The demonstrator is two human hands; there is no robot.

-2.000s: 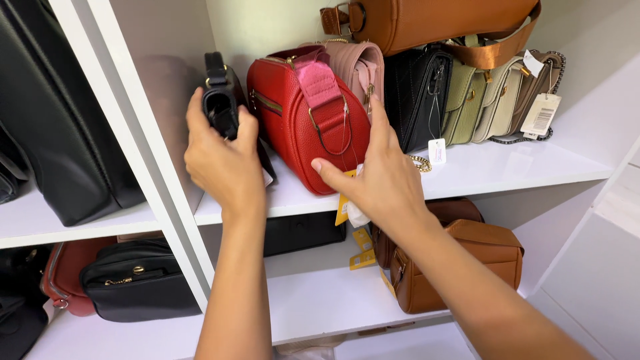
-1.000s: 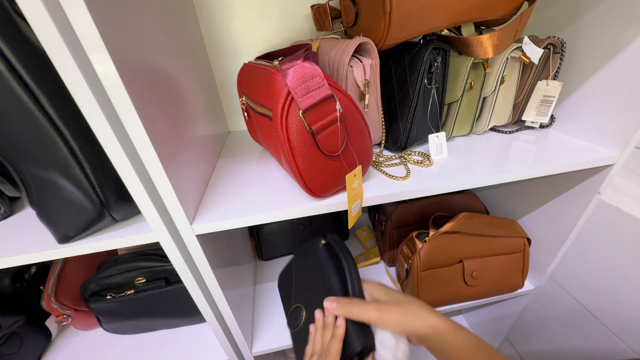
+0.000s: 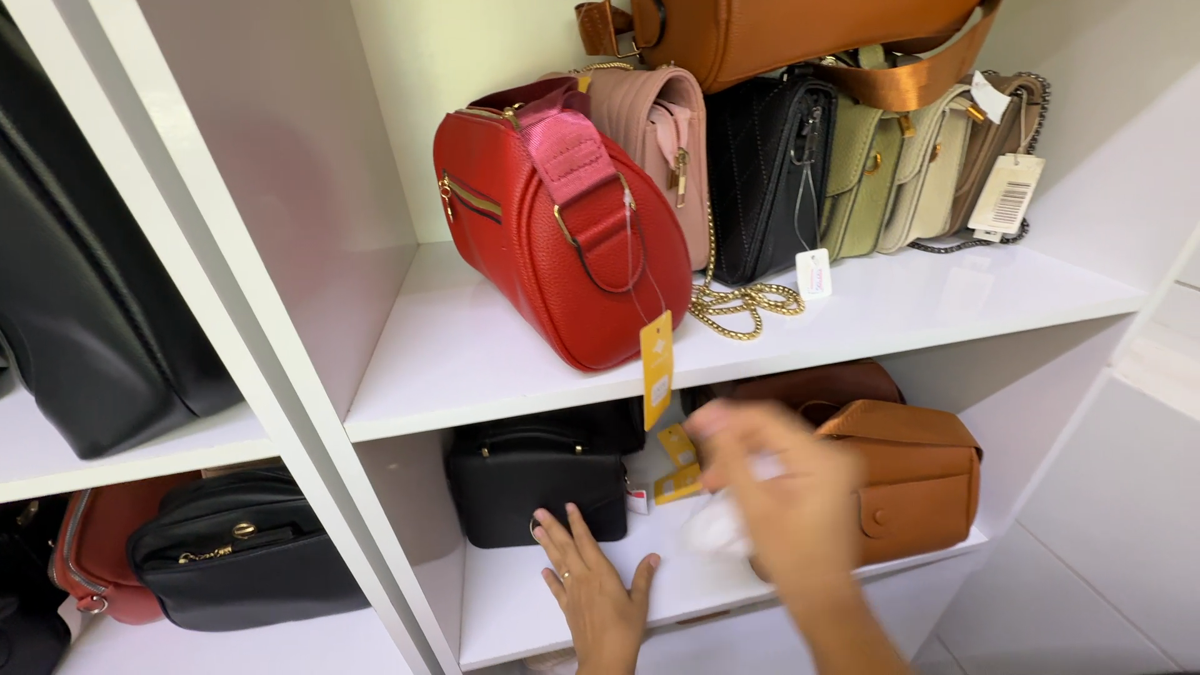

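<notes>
A small black handbag [image 3: 539, 492] with a top handle stands upright on the lower shelf, against the left divider. My left hand [image 3: 595, 581], fingers spread and a ring on one finger, reaches its lower front with the fingertips. My right hand [image 3: 783, 497] is blurred by motion in front of a tan handbag [image 3: 914, 511]. Something white and crumpled [image 3: 722, 525] shows beside its fingers; whether the hand holds it is unclear. Above, a red handbag [image 3: 609, 319] with a pink strap rests on the upper shelf, and its yellow tag [image 3: 657, 370] hangs over the edge.
Pink [image 3: 694, 122], black quilted [image 3: 764, 178], green [image 3: 858, 187] and cream [image 3: 937, 178] bags line the upper shelf, under a large tan bag [image 3: 797, 37]. A gold chain [image 3: 745, 305] lies there. Left of the white divider [image 3: 272, 281] are more black and red bags.
The black bag that both hands held low in front of the shelf now stands on the lower shelf. The right hand has come away from it and moved up to the right.
</notes>
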